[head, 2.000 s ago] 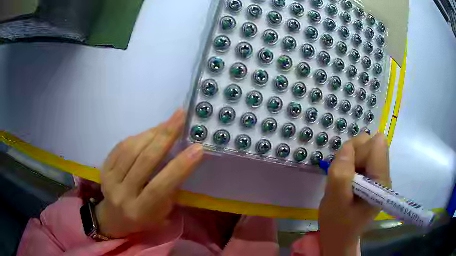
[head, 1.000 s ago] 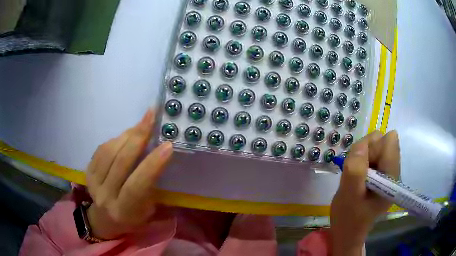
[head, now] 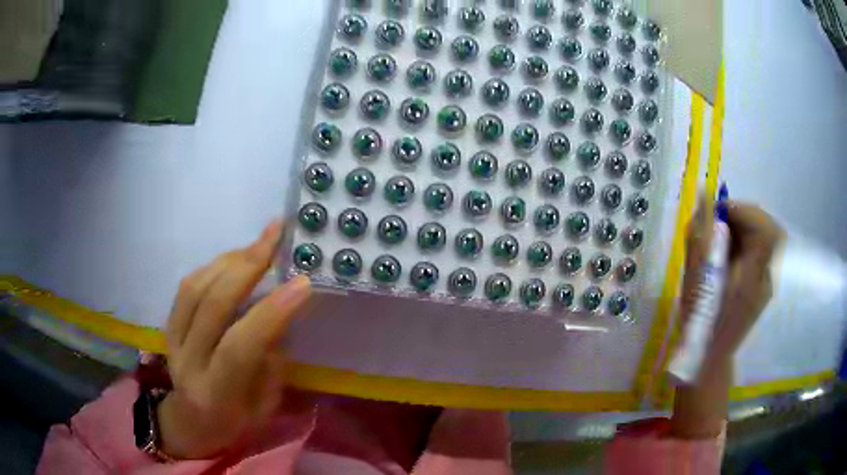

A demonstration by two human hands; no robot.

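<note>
A clear component tray [head: 464,295] lies on the white table, with rows of round silvery components [head: 424,276] with dark green centres in its pockets. My left hand [head: 228,343] holds the tray's near left corner, with thumb and fingers on either side of it. My right hand [head: 734,278] is off the tray's right side, slightly blurred, and holds a white paint marker [head: 698,320]. The marker's blue tip points up and away from me, apart from the components. The tray's far edge is cut off by the picture's top.
A green mat [head: 178,70] with a dark layered stack [head: 93,60] lies at the far left. A tan cardboard sheet [head: 695,42] lies beyond the tray's right side. Yellow tape [head: 446,397] runs along the table's near edge and right of the tray.
My right hand has moved right and away from the tray's near right corner, and the marker has swung from slanted to nearly upright in the picture. My left hand stays at the near left corner.
</note>
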